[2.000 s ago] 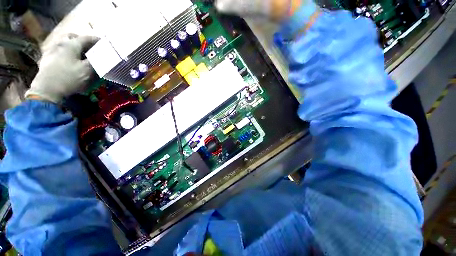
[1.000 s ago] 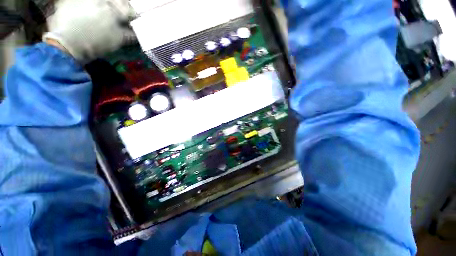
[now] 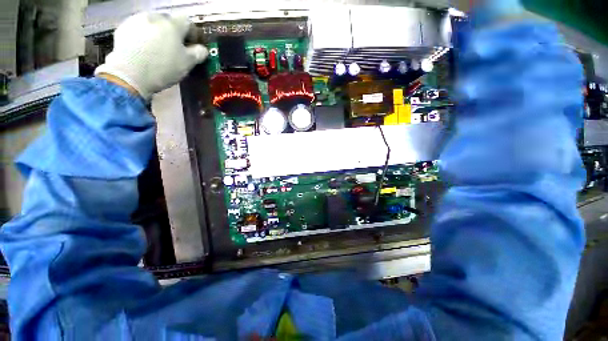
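A green circuit board lies flat in a dark solder carrier. A long plain heatsink crosses it, with a thin dark wire over it. A finned heatsink stands at the far side. Red-copper chokes and pale-topped capacitors are on the left, yellow blocks on the right. My left hand, in a white glove, grips the carrier's far left corner; its fingertips are partly hidden. My right hand is past the top edge; only its blue sleeve shows, covering the board's right side.
A pale metal rail runs along the carrier's left side. A silver edge runs along its near side, close to my body. Dark board parts show at the far right, beyond my right sleeve.
The carrier and board have turned clockwise and now lie nearly square to me. My left hand has moved from beside the finned heatsink to the carrier's corner. My right hand has left the picture.
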